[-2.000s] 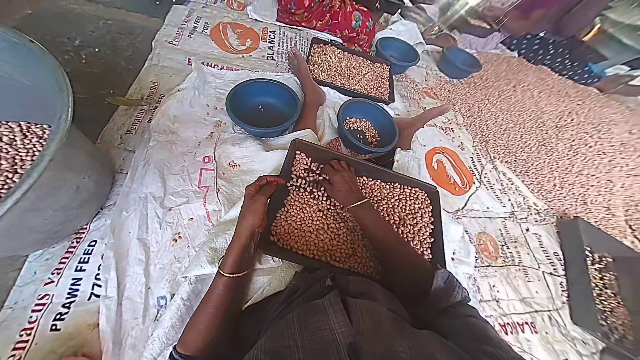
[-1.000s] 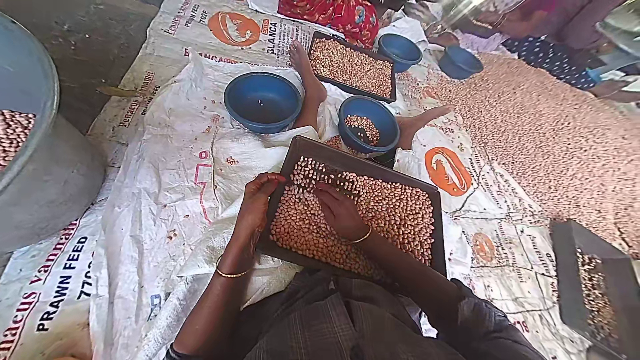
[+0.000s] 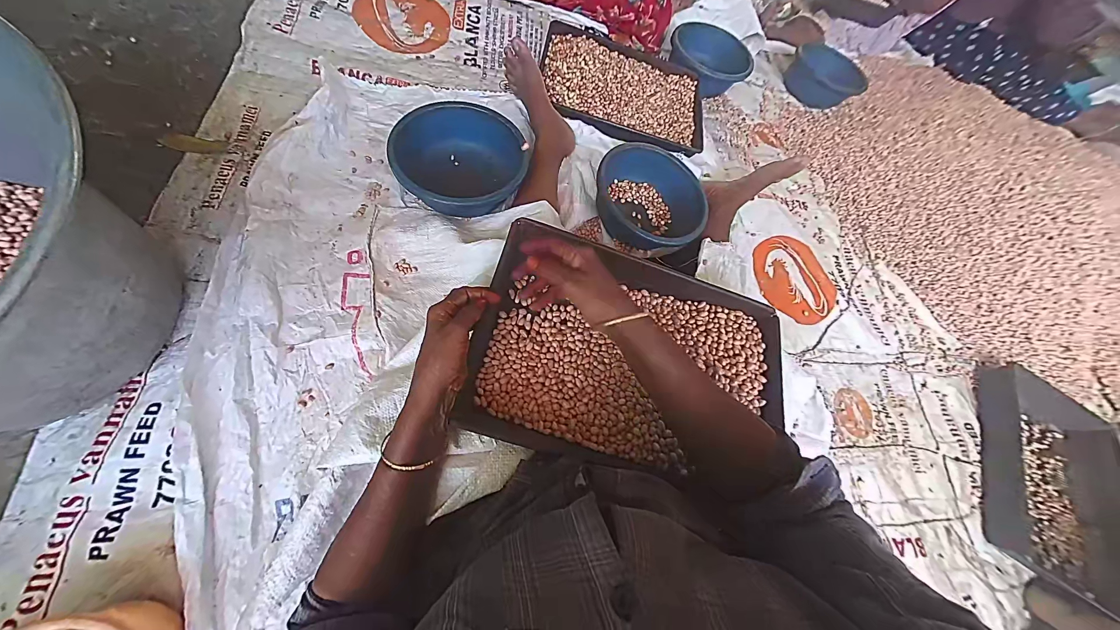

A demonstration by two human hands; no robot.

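A dark rectangular tray (image 3: 772, 367) full of small reddish-brown nuts or kernels (image 3: 569, 385) rests against my lap. My left hand (image 3: 455, 328) is at the tray's left rim, thumb and fingers together; whether something small is between them cannot be told. Over the tray's upper left part is my right hand (image 3: 569, 276), blurred, its fingers spread just above the kernels. Beyond the tray's far edge stands a blue plastic bowl (image 3: 652, 197) with some kernels in it. To its left, another blue bowl (image 3: 459, 157) holds only a few small bits.
A second tray of kernels (image 3: 621, 87) lies past my feet, near two more blue bowls (image 3: 713, 57). A large heap of kernels (image 3: 962, 201) spreads at right, above a dark tray (image 3: 1006, 464). A big metal tub (image 3: 96, 297) stands left. Printed sacks (image 3: 262, 350) cover the floor. Other people sit at the top.
My right hand has moved from down on the kernels toward the tray's far left corner, its fingers now spread. My left hand stays by the left rim.
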